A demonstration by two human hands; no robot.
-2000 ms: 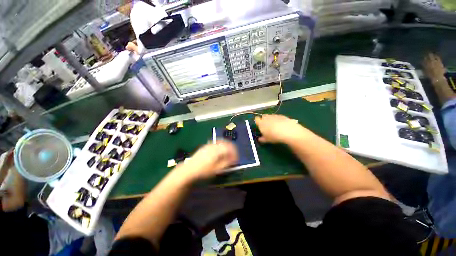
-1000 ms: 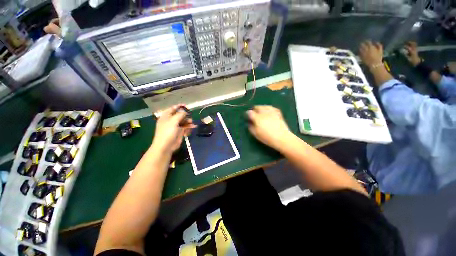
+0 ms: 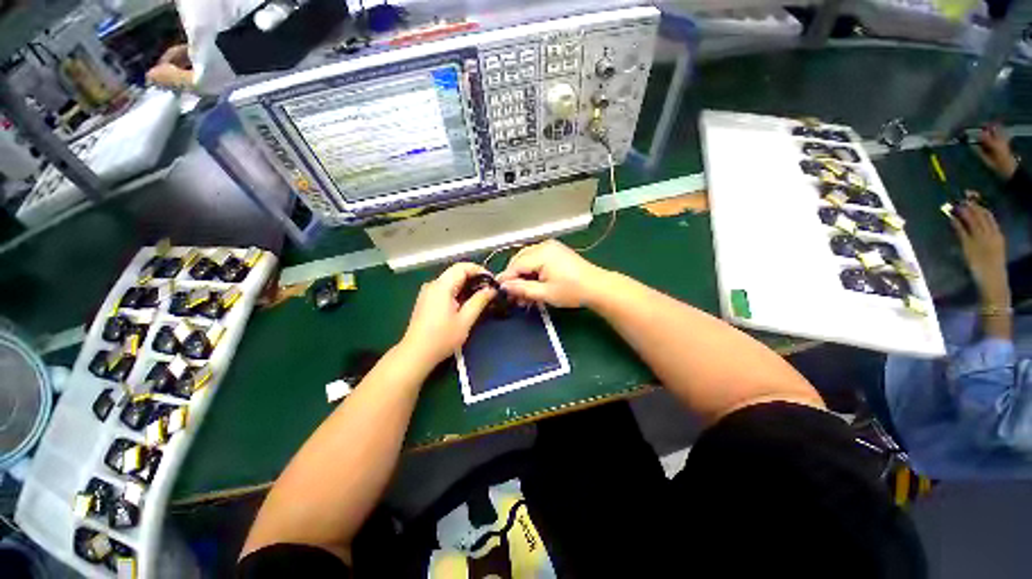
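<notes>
A small black electronic unit [image 3: 487, 285] is held between my two hands at the top end of the dark work pad [image 3: 512, 356] with the white border. My left hand [image 3: 450, 308] grips it from the left. My right hand [image 3: 550, 275] has its fingertips on it from the right. The fingers hide most of the unit. A thin copper-brown cable [image 3: 612, 201] loops from the bench instrument [image 3: 453, 124] down behind my hands. One black unit [image 3: 328, 294] with a yellow-white tab lies left of the pad. A dark unit with a white tab [image 3: 338, 390] lies nearer the front edge.
A white tray [image 3: 70, 424] of black units stands at the left, with a round fan [image 3: 23, 402] beyond it. Another white tray [image 3: 760, 226] with units along its right side stands at the right. Another person's hand [image 3: 982, 251] and blue sleeve are at the far right.
My right hand has moved left from the bare mat to the unit. My left hand has moved right and now meets it over the pad. The view has shifted.
</notes>
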